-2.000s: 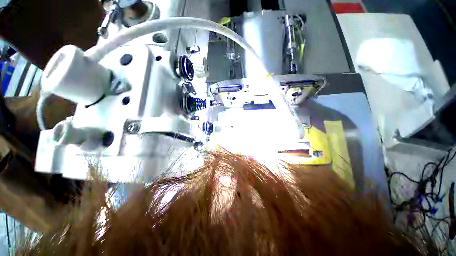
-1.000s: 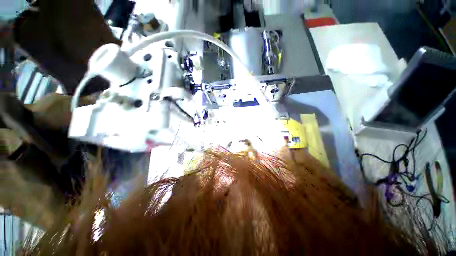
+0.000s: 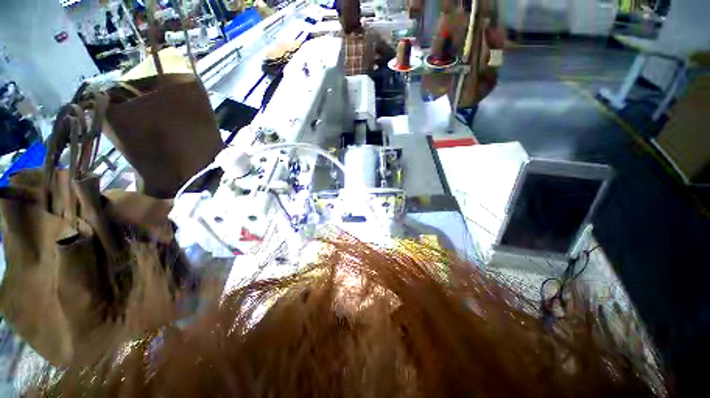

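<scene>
Neither of my hands shows; brown hair covers the lower part of the view. The white pattern sewing machine head (image 3: pixel 247 208) stands in front of me, left of centre. The white bent lamp tube (image 3: pixel 307 146) arches over it. The work clamp (image 3: pixel 362 200) lies right of the head, its near side lost in glare. Yellow tape (image 3: pixel 424 245) shows partly behind the hair. Whether any piece lies under the needle cannot be told.
Brown tote bags with loop handles (image 3: pixel 97 256) stand at left, another brown bag (image 3: pixel 165 128) behind them. The control panel (image 3: pixel 554 206) is tilted at right, dark cords (image 3: pixel 564 284) below it. Thread cones (image 3: pixel 405 54) stand behind the machine. People (image 3: pixel 479 58) are at the back.
The view has tilted up and moved back, so the bags, thread cones, people and floor now show. The machine head looks smaller. The control panel is now fully in view.
</scene>
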